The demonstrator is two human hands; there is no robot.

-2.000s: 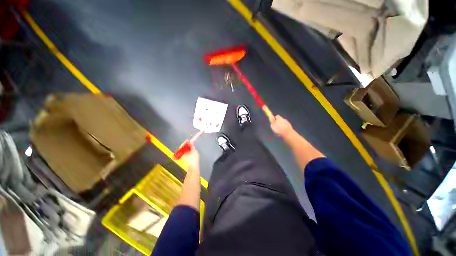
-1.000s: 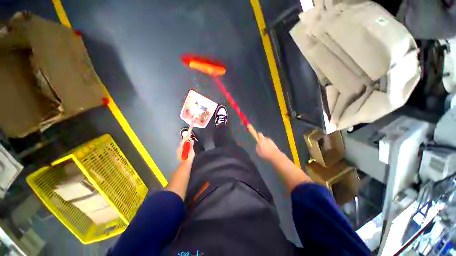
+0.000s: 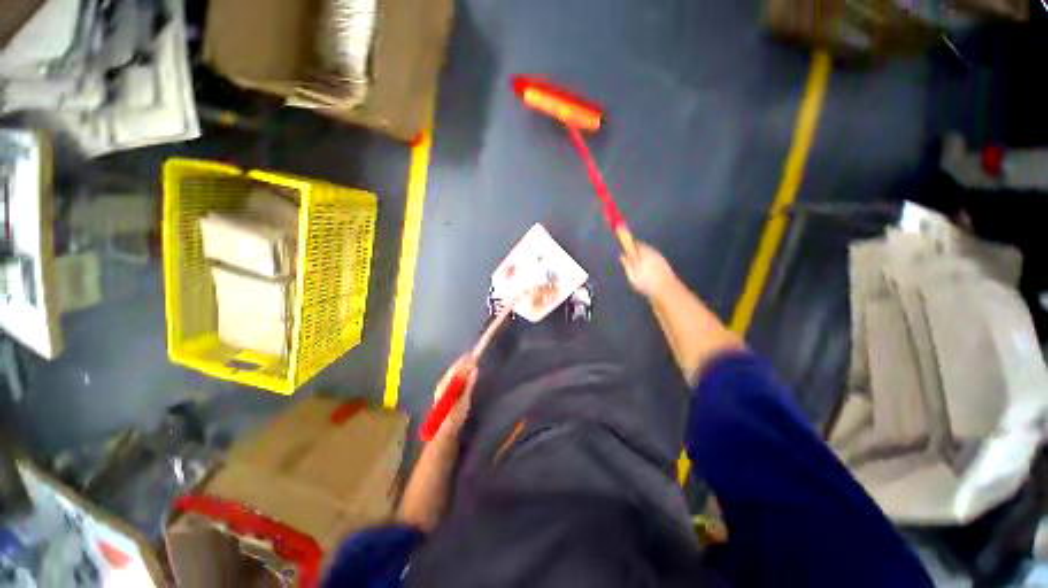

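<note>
My right hand [image 3: 647,271] is closed on the wooden part of the broom's handle. The broom [image 3: 598,178] reaches forward, its orange head and red bristles on the grey floor ahead of the dustpan. My left hand [image 3: 456,396] is closed round the dustpan's stick at its red grip. The pale pink-white dustpan [image 3: 534,247] is in front of my shoes and holds small scraps. Broom head and pan are apart.
Yellow aisle lines [image 3: 410,264] run on both sides. On the left are a yellow crate [image 3: 337,281] holding pale stacks, a large open carton [image 3: 408,63] and a carton with red tape [image 3: 333,459]. Beige sheets [image 3: 908,368] are piled on the right.
The view has turned, and the crate and cartons have shifted. The loose scraps seen on the floor two seconds ago no longer show there; scraps lie in the pan. Both hands still hold their tools.
</note>
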